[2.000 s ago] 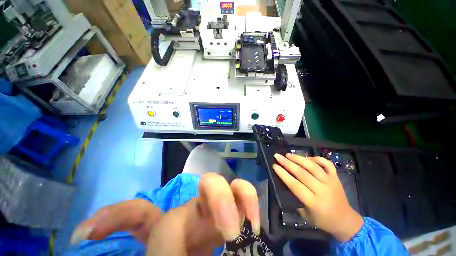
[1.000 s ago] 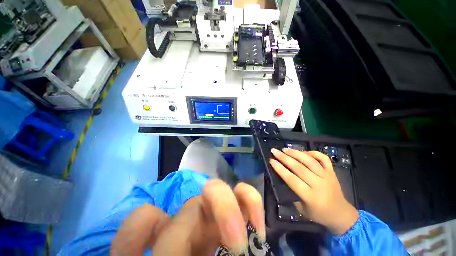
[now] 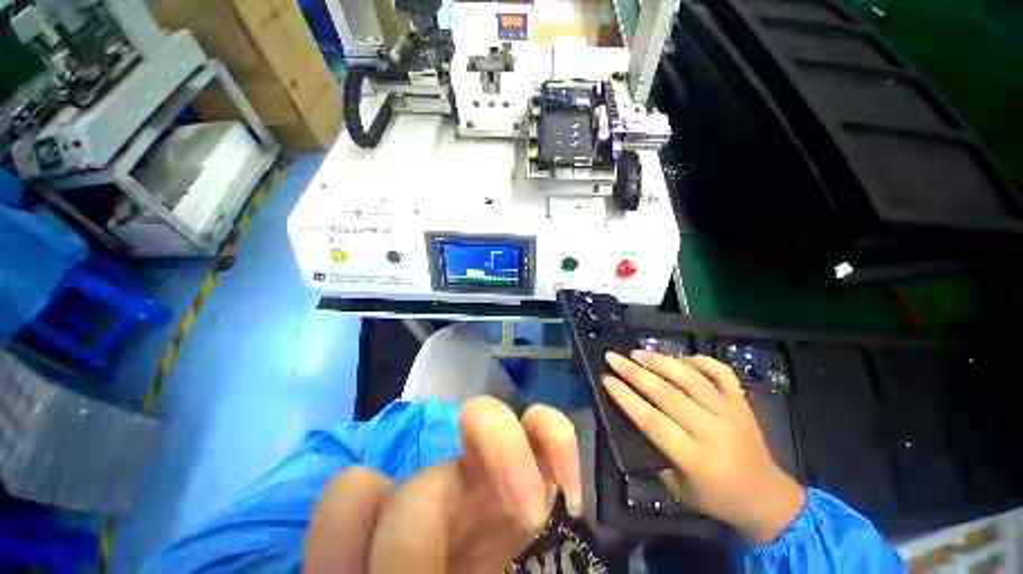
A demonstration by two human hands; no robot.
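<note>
A black smartphone (image 3: 611,381) lies slanted over the left edge of a black foam tray (image 3: 864,409), its camera end towards the machine. My right hand (image 3: 701,437) lies across its lower part with the fingers on its face and holds it; the thumb is hidden. Another phone unit (image 3: 749,364) sits in the tray, partly behind my right hand. My left hand (image 3: 471,493) is large and blurred at the bottom centre, fingers curled. Its fingertips are at a black item with white lettering (image 3: 561,549), cut off by the bottom edge; whether it is gripped is unclear.
A white machine (image 3: 370,213) stands ahead with a blue touchscreen (image 3: 482,264), a right fixture (image 3: 567,129) and a black cable chain (image 3: 365,112). Stacked black trays (image 3: 875,146) are at the right. A white slotted tray (image 3: 970,549) shows at the lower right, a blue stool (image 3: 84,320) at the left.
My left hand's thumb side has drawn in from the left and the fingers are more curled. My right hand keeps its hold on the phone. The camera view has shifted slightly.
</note>
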